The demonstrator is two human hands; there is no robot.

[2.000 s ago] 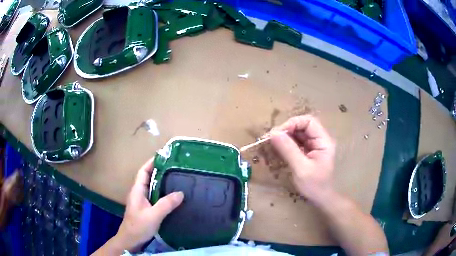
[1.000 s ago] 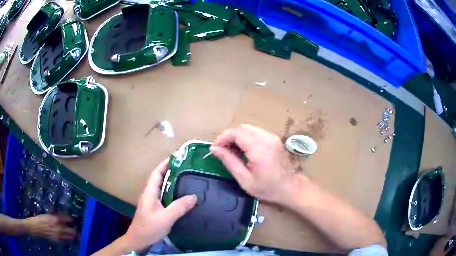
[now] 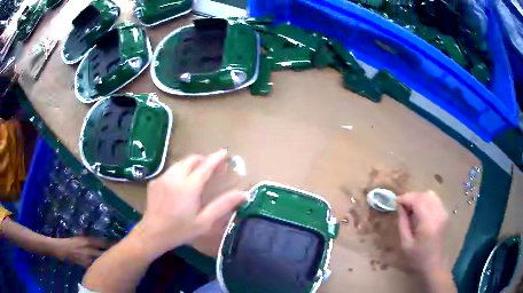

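Observation:
A glossy green housing with a silver rim [image 3: 292, 200] lies at the bottom centre, dark recess towards me, its near end cut off by the picture's edge. My left hand [image 3: 186, 197] is open over the cardboard left of it, thumb tip at the housing's upper left corner, fingers near a whitish scrap [image 3: 238, 165]. My right hand [image 3: 423, 229] has its fingertips together at the right rim of a small white cup [image 3: 379, 198] on the brown-stained patch. No stick can be made out in the fingers.
Several housings [image 3: 153, 134] stand at upper left, and one [image 3: 502, 269] at lower right. Loose green panels [image 3: 295, 46] lie below the blue bin [image 3: 401, 48]. Small silver bits [image 3: 471, 182] lie at right. Another person's hand [image 3: 80, 250] is over the lower left crate.
My left hand has let go of the housing and moved up-left. My right hand has moved from the housing's green end to the cup. The view has shifted, moving the bench items rightward.

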